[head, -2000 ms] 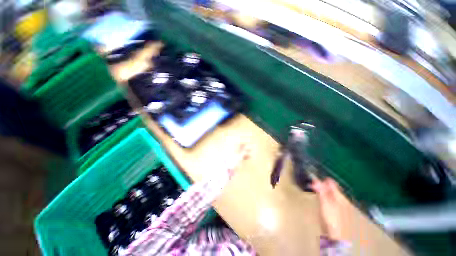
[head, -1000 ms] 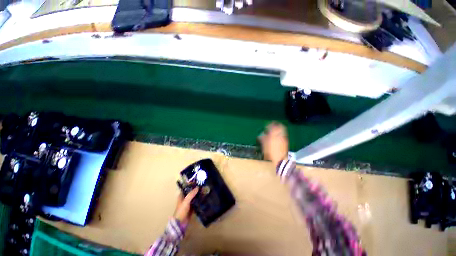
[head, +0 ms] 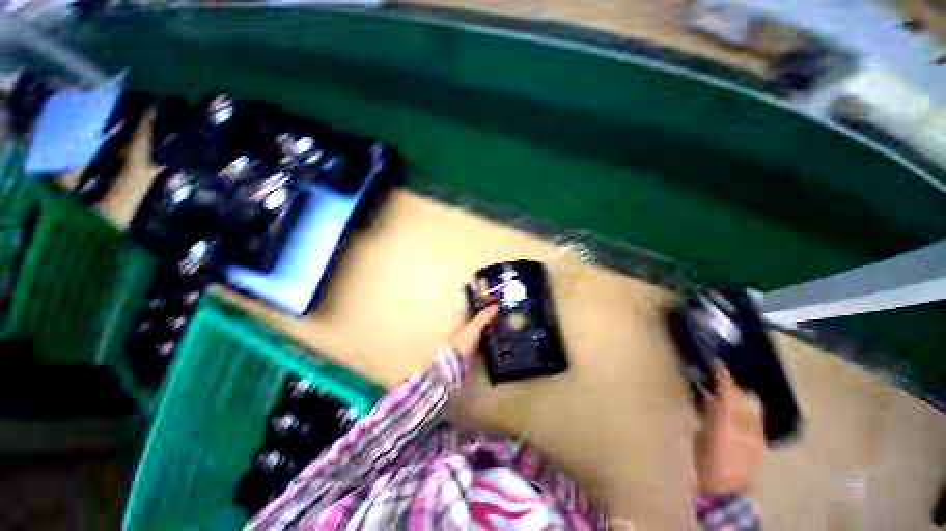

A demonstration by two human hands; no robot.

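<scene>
A glossy black housing (head: 529, 337) with a silver disc lies on the tan bench in front of me. My left hand (head: 473, 330) grips its left edge. My right hand (head: 729, 436) holds a second black unit (head: 762, 363) at the right, over the bench near the belt's edge. This unit is blurred, and so are the fingers on it. The hidden undersides do not show whether either unit is lifted.
A black pile of units (head: 223, 171) with silver discs stands at the left on a pale blue sheet (head: 311, 249). A green crate (head: 207, 384) holding black units is at the lower left. The green belt (head: 581, 145) runs beyond, with a white support (head: 871, 285) at the right.
My right hand has come back from the belt and now holds a second black unit. My left hand still holds the first. The view has turned, showing more of the green crate.
</scene>
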